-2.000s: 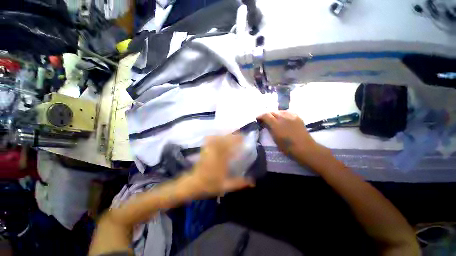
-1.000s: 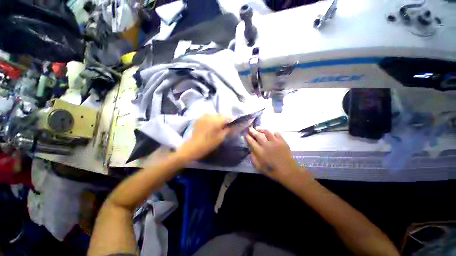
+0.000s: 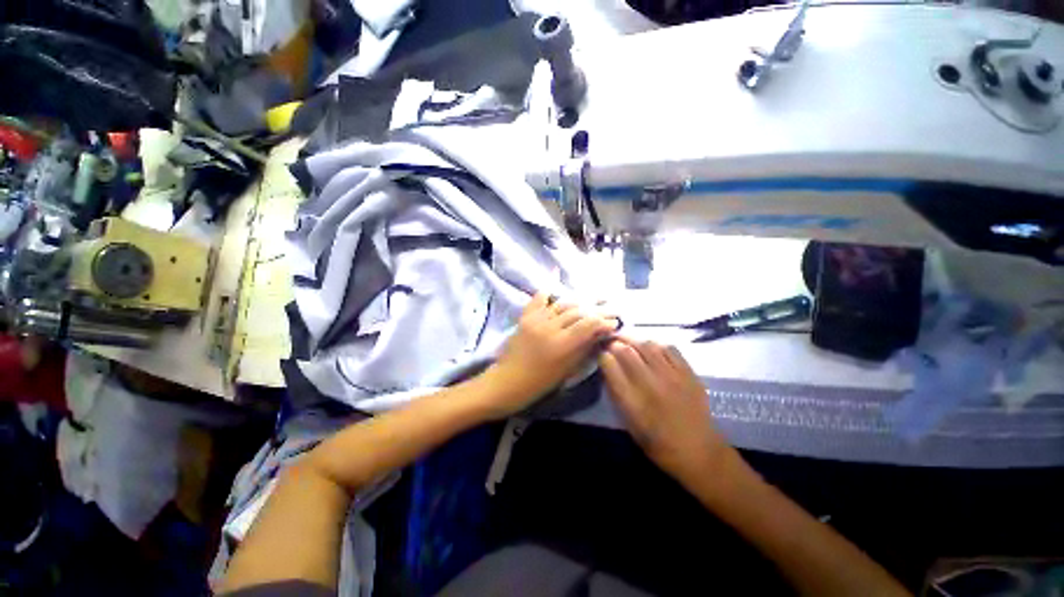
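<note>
A light grey garment piece with dark strips [image 3: 432, 297] lies bunched on the table left of the needle of the white sewing machine [image 3: 758, 163]. My left hand [image 3: 548, 350] rests on the cloth's right edge, fingers bent over it. My right hand [image 3: 656, 391] is close beside it, its fingertips meeting the left fingertips at a small dark bit of the cloth edge. The fingertips hide most of what they grip. Both hands are in front of the presser foot [image 3: 601, 241], on the wearer's side, not touching it.
Thread snips [image 3: 756, 317] and a black rectangular thing [image 3: 866, 299] lie right of the hands. A sheer bluish scrap [image 3: 963, 362] is beyond them. A cream-yellow second machine [image 3: 140, 271] stands at the left. Grey cloth hangs below the table edge.
The garment has been turned and spread into a looser heap, the dark panel near my hands mostly out of sight. My left hand has moved right and down, next to my right fingertips.
</note>
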